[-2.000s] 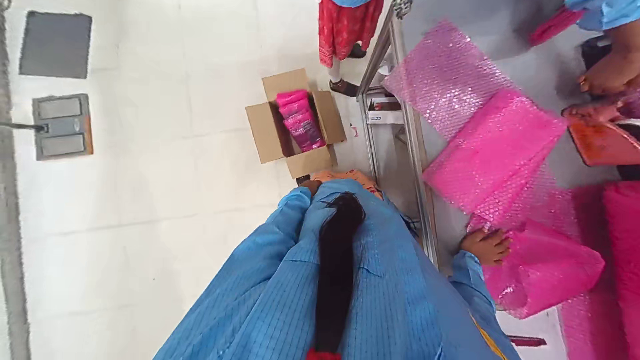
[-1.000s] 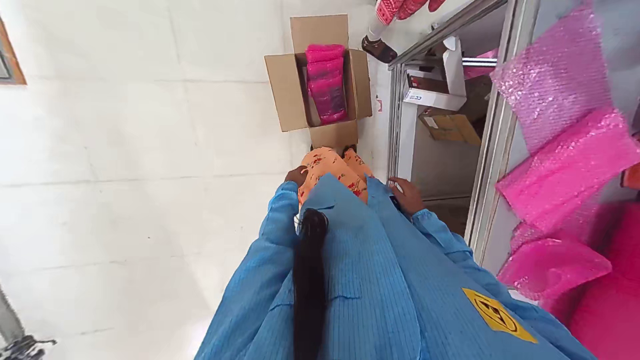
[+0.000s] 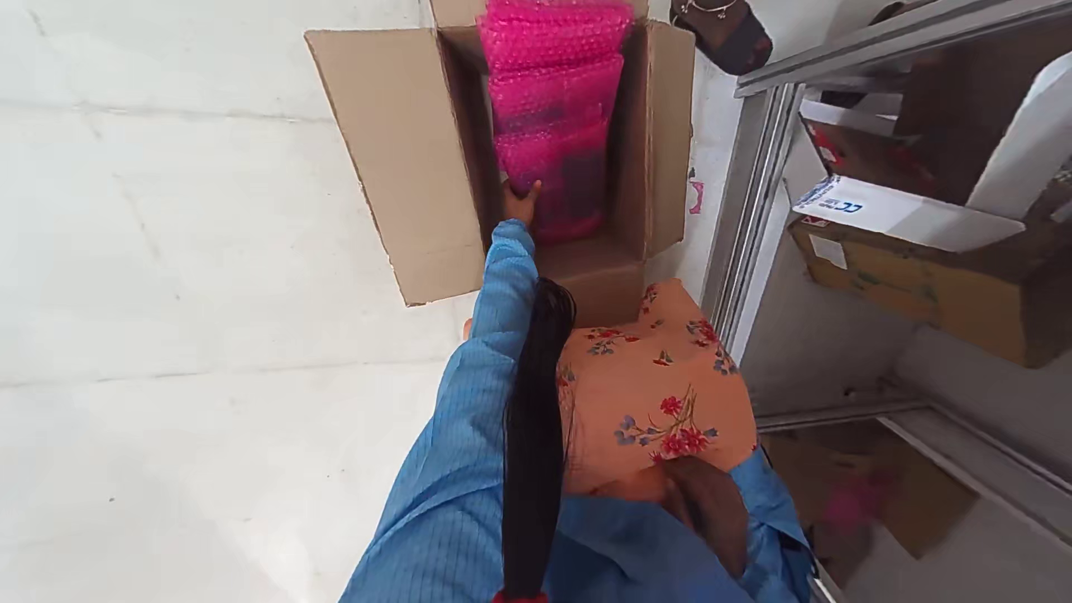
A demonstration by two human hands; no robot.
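Observation:
An open cardboard box [image 3: 394, 167] stands on the floor with its flaps spread. Inside lie several items wrapped in pink bubble wrap [image 3: 553, 100], overlapping in a row. My left hand [image 3: 521, 201] reaches into the box and touches the left edge of the nearest wrapped item, thumb and finger apart; whether it grips is unclear. My right hand [image 3: 708, 507] is low by my lap, blurred, against the orange floral cloth [image 3: 662, 385] over my legs; its fingers are partly hidden.
To the right is a metal-framed rack [image 3: 745, 209] holding a white carton [image 3: 913, 213] and a brown carton [image 3: 930, 285]. Another person's foot [image 3: 724, 29] in a dark sandal is beyond the box. Pale tiled floor [image 3: 184, 251] lies left.
My left hand has moved from beside my legs into the box. My right hand has left the rack's edge and is at my lap. The view has dropped much nearer the box.

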